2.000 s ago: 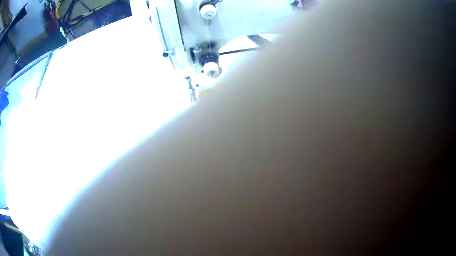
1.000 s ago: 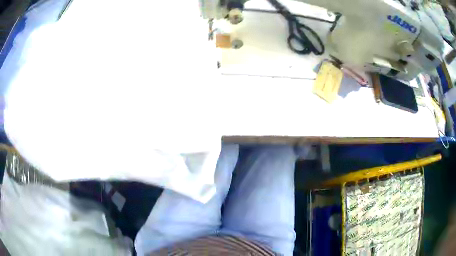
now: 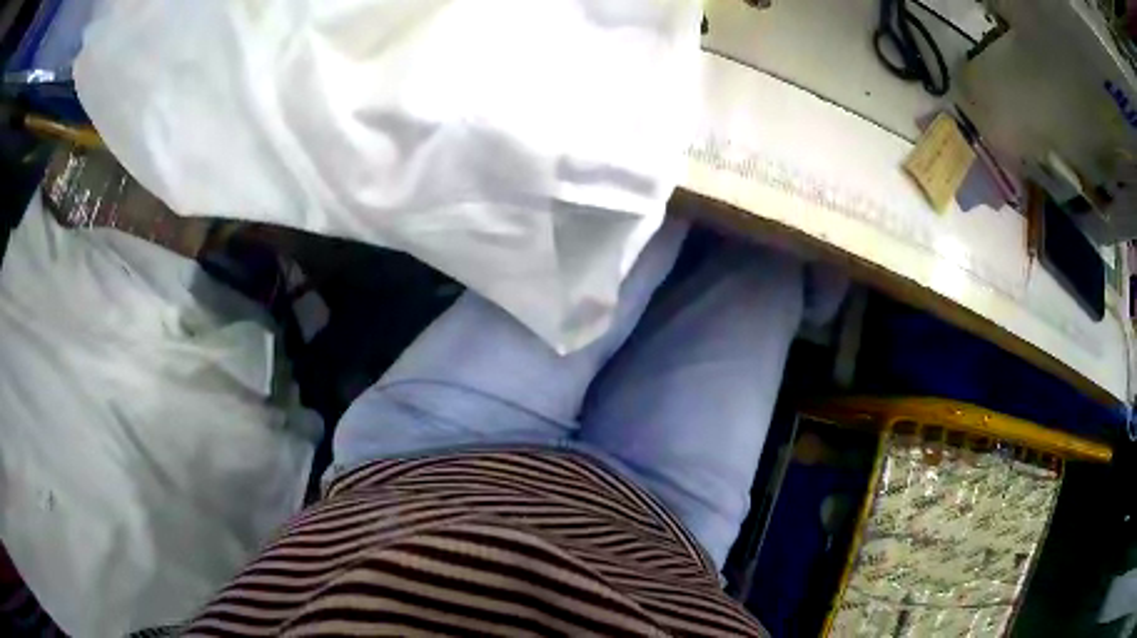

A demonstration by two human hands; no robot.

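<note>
The white fabric piece lies over the left part of the white machine table and hangs over the table's front edge, its pointed corner above my lap. Neither of my hands is in the picture. The needle area of the sewing machine is out of view. Part of the cream machine head shows at the upper right, with blue lettering cut off by the picture's edge.
Black shears lie at the back. A yellow-tan ticket, pink snips, a brown-handled tool and a black phone lie at the right. More white cloth is at lower left; a yellow-framed rack stands at lower right.
The large blurred shape that covered much of the view two seconds ago is gone. The view has tilted down and turned, showing more lap and striped top; the machine's foot area has left the picture.
</note>
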